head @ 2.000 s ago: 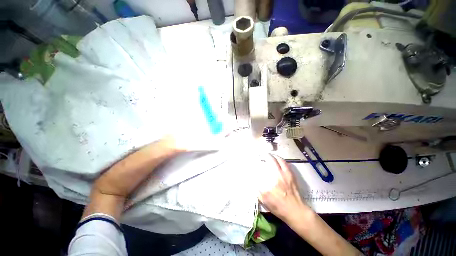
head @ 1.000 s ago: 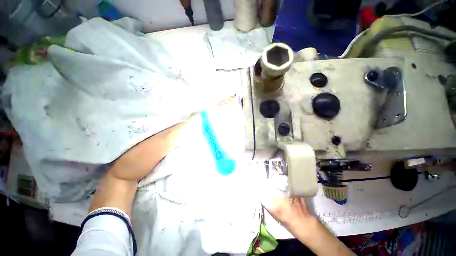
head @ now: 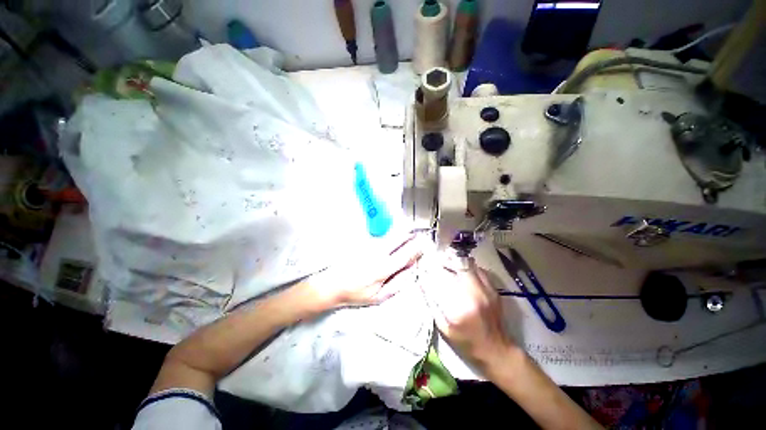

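The pale printed cloth (head: 210, 185) spreads crumpled over the left of the table. Green floral fabric (head: 431, 380) shows at its front edge, with more at the back left. My left hand (head: 378, 273) lies on the cloth left of the needle, fingers pointing to it. My right hand (head: 470, 311) is on the cloth edge just in front of the presser foot (head: 463, 243). Strong glare washes out the fingertips and the cloth there, so I cannot tell whether either hand grips it. The cream sewing machine head (head: 588, 176) is at the right. A turquoise piece (head: 372, 201) lies left of the needle.
Blue-handled snips (head: 533, 294) and a thin metal stick (head: 579, 249) lie on the machine bed. Thread cones (head: 430, 38) and a brown-handled tool (head: 345, 25) stand behind. A dark phone (head: 564, 32) leans at the back. A wire hook (head: 666, 356) lies at the right.
My left hand has come out from under or behind the cloth folds to beside the needle. My right hand stays near the presser foot. The view has shifted, showing more of the back.
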